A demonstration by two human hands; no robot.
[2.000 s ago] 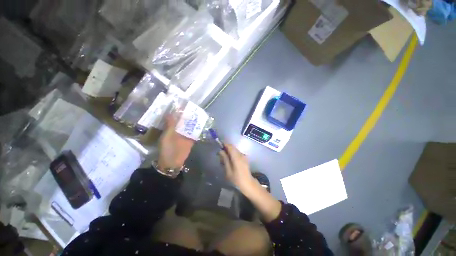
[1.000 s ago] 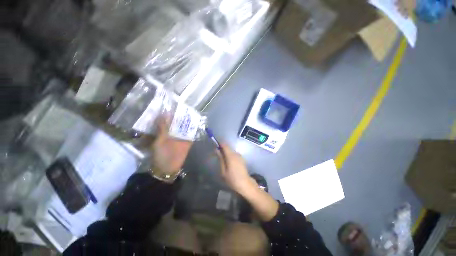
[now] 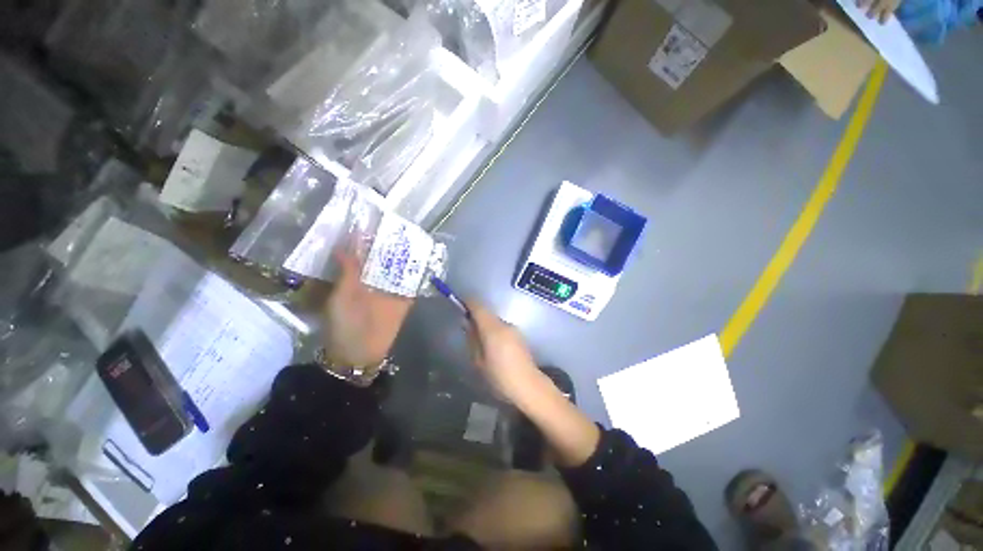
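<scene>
My left hand (image 3: 364, 318), a bracelet at its wrist, holds a clear plastic bag with a white bag label (image 3: 397, 256) bearing small writing. The fingers are partly hidden by the bag and blurred. My right hand (image 3: 498, 350) holds a blue ballpoint pen (image 3: 451, 293), its end close to the right edge of the label. The white digital scale (image 3: 552, 282) stands on the floor to the right, with green digits lit. An open blue scale tray (image 3: 607, 235) sits on its platform.
Record sheets (image 3: 221, 350) with a dark phone or calculator (image 3: 144, 392) and a pen lie at left. Bagged stock (image 3: 356, 97) fills the upper left. A carton (image 3: 701, 59) stands at top right, near another person's hand. A white paper sheet (image 3: 670, 394) lies by the yellow line.
The other person's hand and paper at top right have shifted. My hands stay nearly in place, with the pen's end slightly nearer the label. The whole view has moved a little.
</scene>
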